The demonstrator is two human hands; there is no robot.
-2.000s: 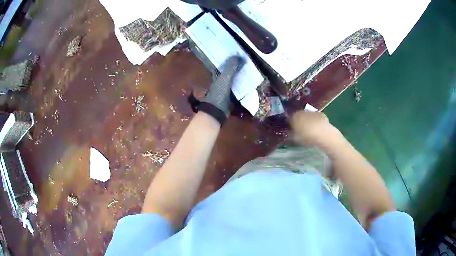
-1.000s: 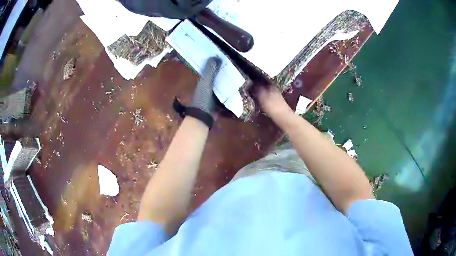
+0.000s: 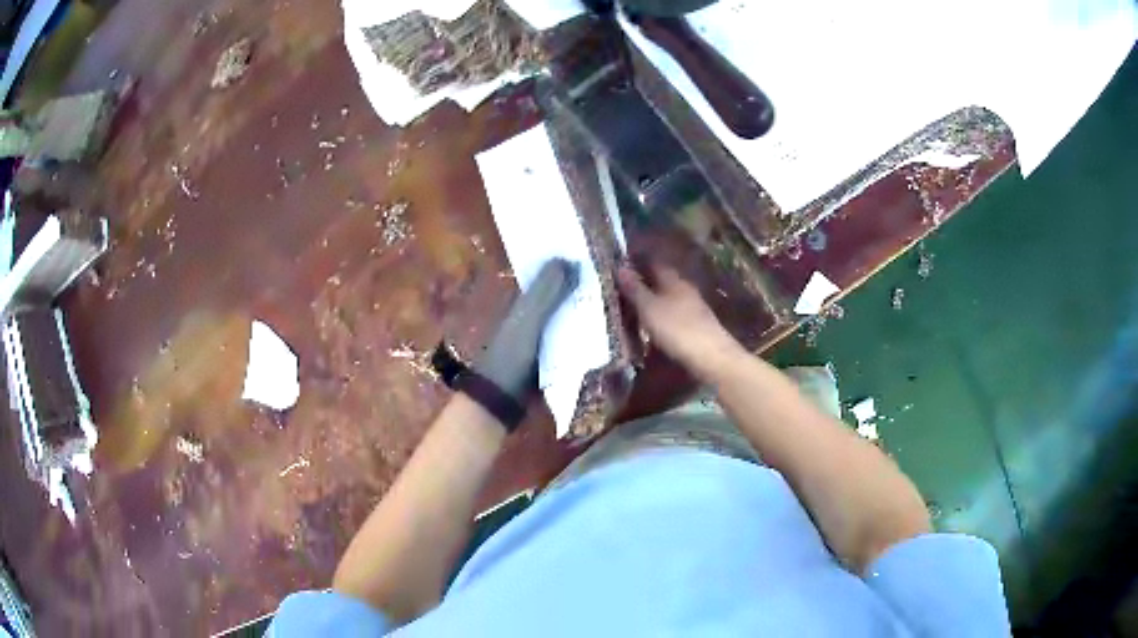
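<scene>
A cut bundle with white paper on top and brown layered sides lies in front of me, apart from the fabric lay. My left hand, in a grey mesh glove with a dark strap, rests on its paper and left edge. My bare right hand is at its right side, fingertips touching the layers. The hands hold the bundle between them. The machine handle and flat metal base plate show beyond it; the motor body is mostly cut off at the top edge.
Fabric offcuts lie on white paper at the top. More cut bundles lie at the far left. A loose paper scrap is on the reddish table; another scrap lies near its right edge. Green floor is at right.
The bundle has come away from the lay towards me and turned more upright in the picture. The metal base plate is now exposed. My right hand has moved onto the bundle's right side.
</scene>
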